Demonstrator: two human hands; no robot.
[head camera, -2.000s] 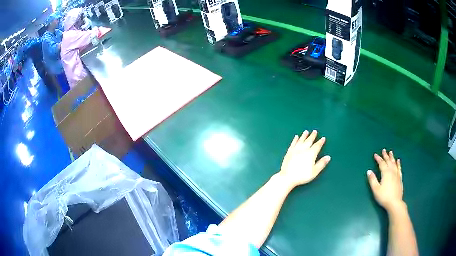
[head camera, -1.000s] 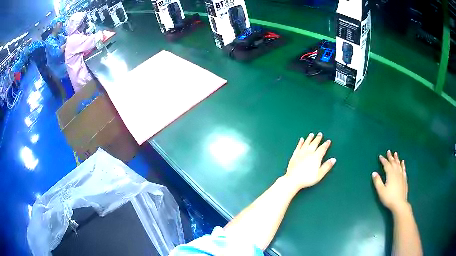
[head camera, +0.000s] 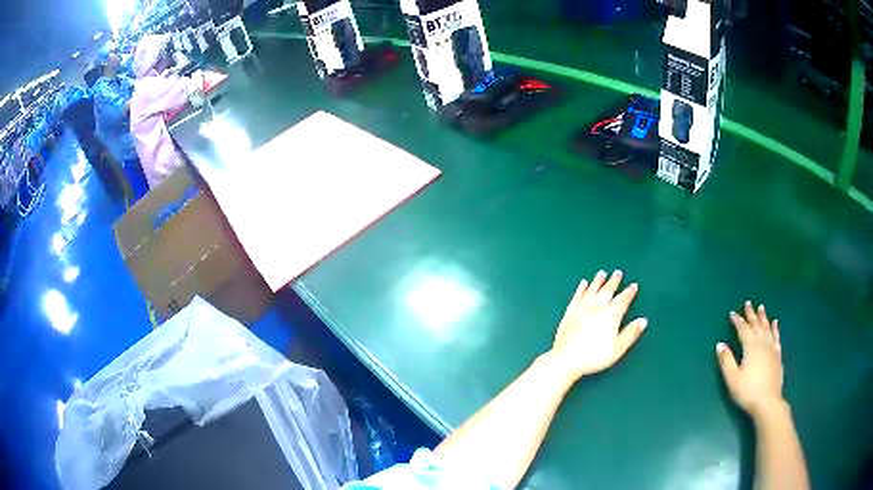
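My left hand (head camera: 595, 327) lies palm down on the shiny green bench (head camera: 517, 249), bare, fingers spread, holding nothing. My right hand (head camera: 754, 359) rests on the bench to its right, fingers apart, also empty. Beyond them, a black and blue tester (head camera: 639, 126) with red bits lies on dark foam beside an upright white retail box (head camera: 689, 96). Another tester (head camera: 493, 88) lies beside a second retail box (head camera: 448, 53) further left. Neither hand touches these things.
A white board with a red edge (head camera: 330, 196) lies at the bench's left. Below the bench edge are a plastic bag liner (head camera: 311, 407) around dark foam (head camera: 215, 450) and an open brown carton (head camera: 187, 251). A person in pink (head camera: 153, 110) stands far left. A green line and upright run along the back.
The whole view has shifted, so the boxes, board and liner appear slightly lower and further right. My hands stay flat on the bench with little change.
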